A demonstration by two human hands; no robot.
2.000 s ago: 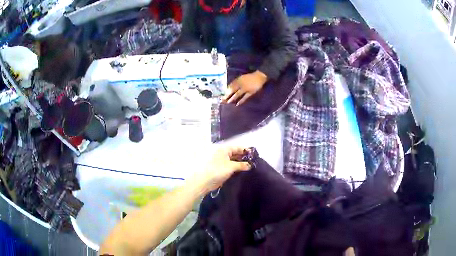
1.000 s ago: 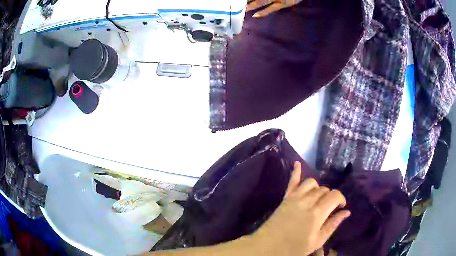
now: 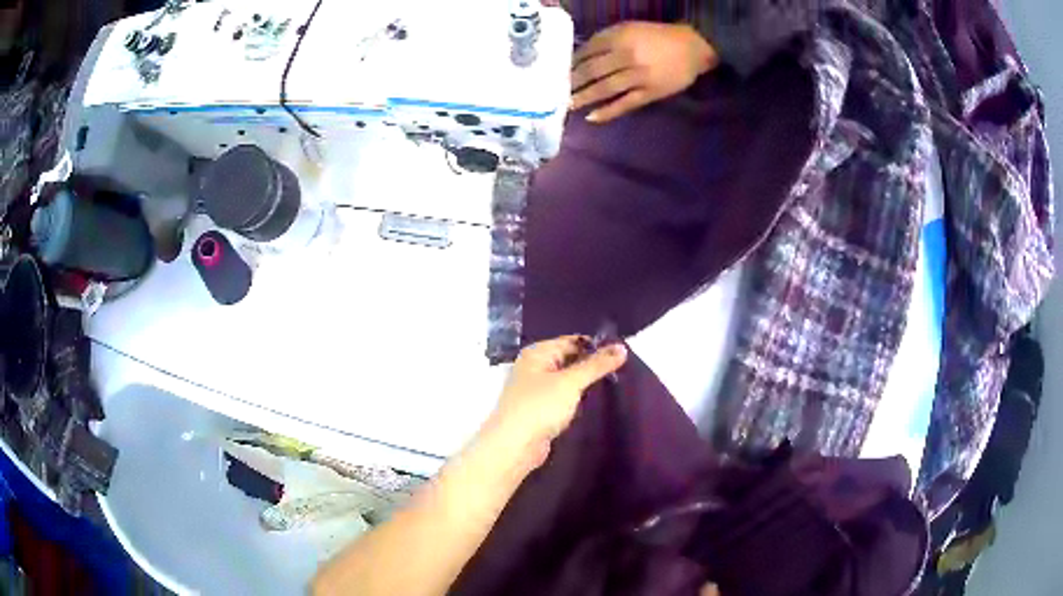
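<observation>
My left hand [image 3: 557, 382] reaches in from the bottom edge, its thumb and fingers pinching the top edge of a dark plum garment [image 3: 618, 466]. The garment hangs from the pinch and bunches toward the bottom right. A plum panel [image 3: 653, 221] with a plaid strip [image 3: 507, 262] along its left side lies on the table just beyond my fingertips. Of my right hand, only what seems to be a fingertip [image 3: 708, 590] shows at the bottom edge; the rest is out of the picture.
Another person's hand [image 3: 647, 68] rests on the panel beside the white sewing machine [image 3: 338, 64]. Thread cones [image 3: 222, 268] stand at left. Plaid cloth [image 3: 828, 291] covers the right side. A trough [image 3: 163, 466] at lower left holds small pieces.
One second ago my left hand lay over the plum garment with its fingers spread. It has moved up and left and now pinches the garment's edge. The view has shifted slightly.
</observation>
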